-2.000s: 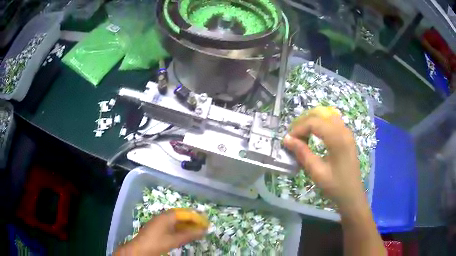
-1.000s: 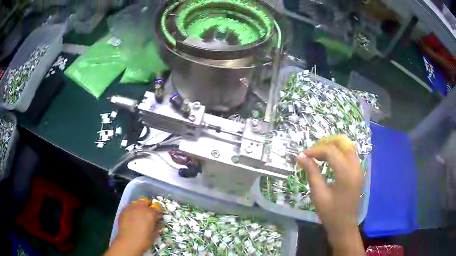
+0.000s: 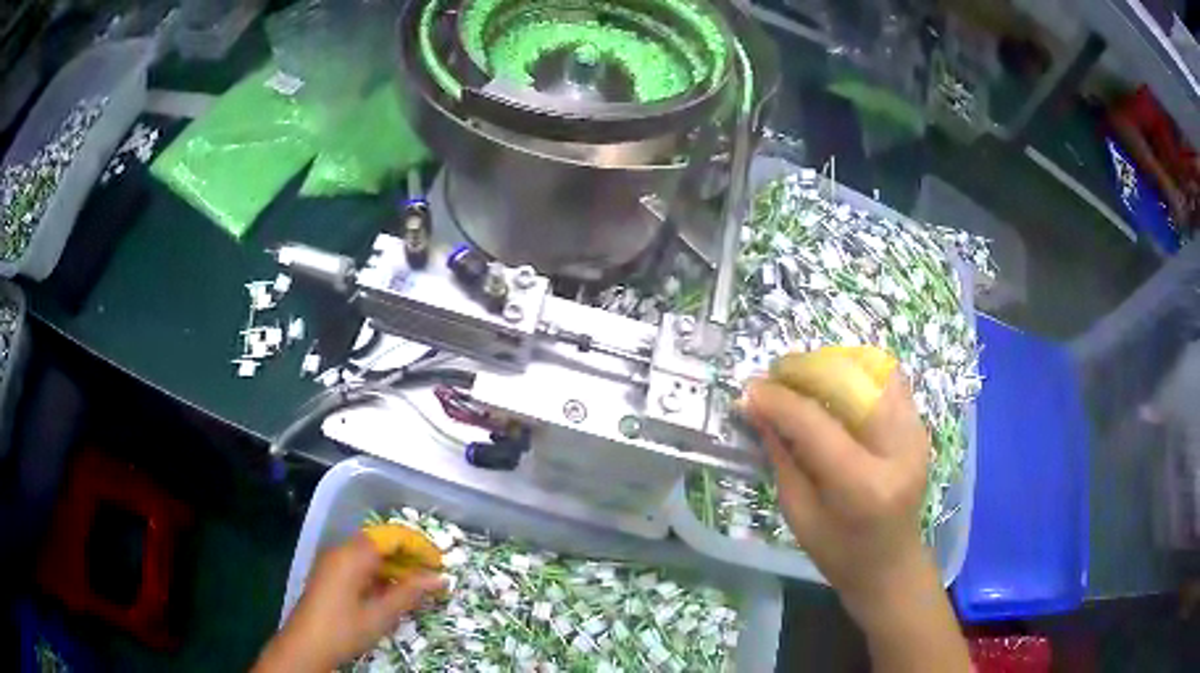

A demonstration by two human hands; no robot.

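My right hand [image 3: 842, 460], with yellow finger cots, has its thumb and fingertips pinched at the insertion head [image 3: 682, 384] of the machine; whatever lies between the fingertips is too small to tell. My left hand [image 3: 349, 592], with orange-yellow cots, is over the left part of the front parts bin [image 3: 309, 539]. Its thumb and fingers are close together; a small white thing shows at the tips, but I cannot tell if it is held. White-and-green workpieces [image 3: 579, 611] fill the front bin. The right-hand parts bin [image 3: 971, 460] is heaped with them beside the head.
The steel bowl feeder [image 3: 566, 197] with green pieces stands behind the pneumatic slide [image 3: 448, 309]. Bags of green pieces [image 3: 244, 151] and loose white parts [image 3: 263, 329] lie at left. A blue lid [image 3: 1026, 473] is at right, a red stool [image 3: 112, 546] at lower left.
My right hand has moved left from over the right-hand bin back to the insertion head. My left hand has lifted slightly and turned, its fingertips now more visible above the front bin's parts.
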